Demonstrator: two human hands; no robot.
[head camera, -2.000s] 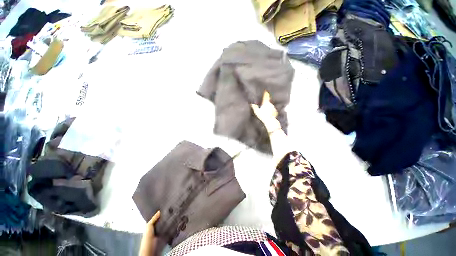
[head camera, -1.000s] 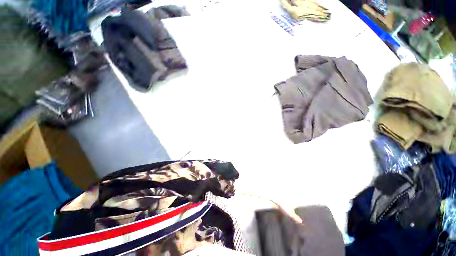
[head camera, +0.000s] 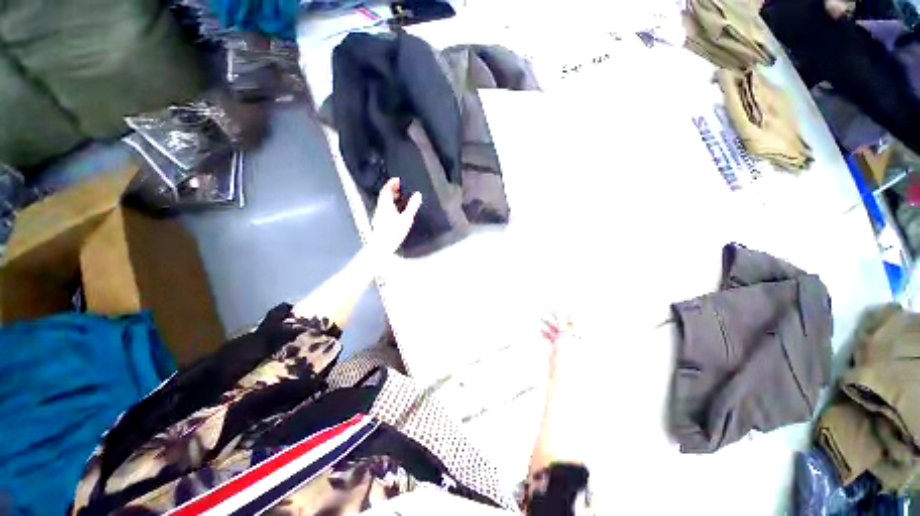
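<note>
A heap of dark grey and grey-brown garments (head camera: 404, 121) lies at the table's left edge. My left hand (head camera: 393, 217) is at the heap's near side, fingers apart, and overlaps the cloth; I cannot tell if it touches. My right hand (head camera: 555, 329) is over the white table (head camera: 605, 232), small and washed out, with fingers apart and nothing visible in it. Faint lines show on the white surface left of it; I cannot tell what they are. A loosely folded grey-brown garment (head camera: 752, 353) lies at the right, apart from both hands.
Khaki garments lie at the far right (head camera: 762, 116) and near right (head camera: 883, 403). Left of the table are an open brown carton (head camera: 151, 272), a teal heap (head camera: 76, 403), small clear packets (head camera: 192, 151) and an olive cloth pile (head camera: 91, 76). The table edge runs beneath my left forearm.
The view has swung left. My left hand has come into view at the dark heap. My right hand has left the grey-brown garment. The collared garment near me is out of view.
</note>
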